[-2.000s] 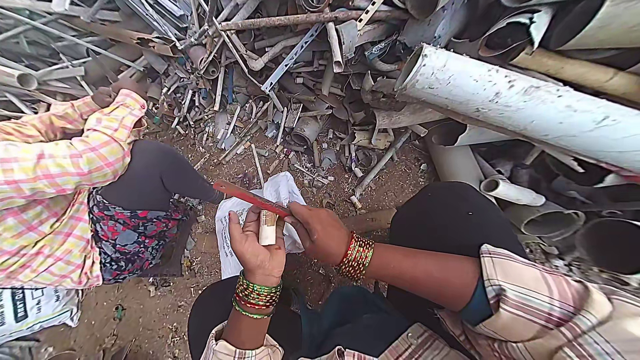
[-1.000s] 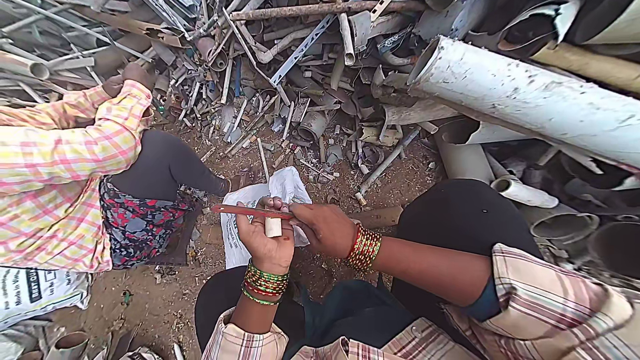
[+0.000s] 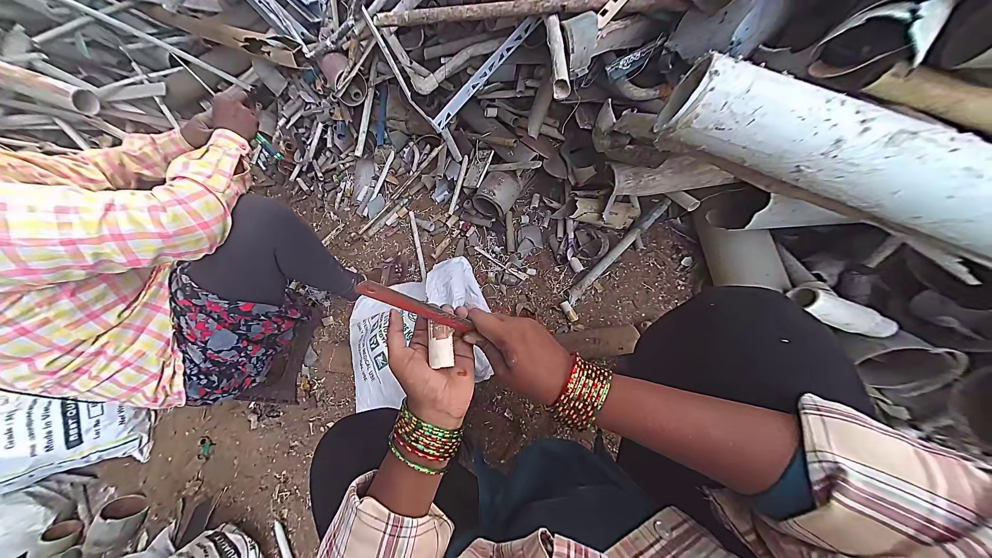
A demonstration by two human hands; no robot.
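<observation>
My left hand (image 3: 432, 376) is palm up, holding a short piece of white plastic pipe (image 3: 441, 350) across its palm and fingers. A flat red tool (image 3: 403, 301), perhaps a blade, is gripped at one end by my right hand (image 3: 518, 350). The tool lies across the upper end of the pipe piece and points left. My right fingertips are close beside my left fingers. Behind my hands, on the ground, is a white printed sack (image 3: 370, 341).
A co-worker in a checked shirt (image 3: 101, 225) sits at the left, hands at the heap of scrap pipes (image 3: 496, 194). A large white pipe (image 3: 837, 147) juts in from the right. Another printed sack (image 3: 74, 442) and cut pipe pieces (image 3: 116, 521) lie at lower left.
The red tool, nearly level one second ago, now slopes down toward my right hand. Both hands remain close together around the pipe piece.
</observation>
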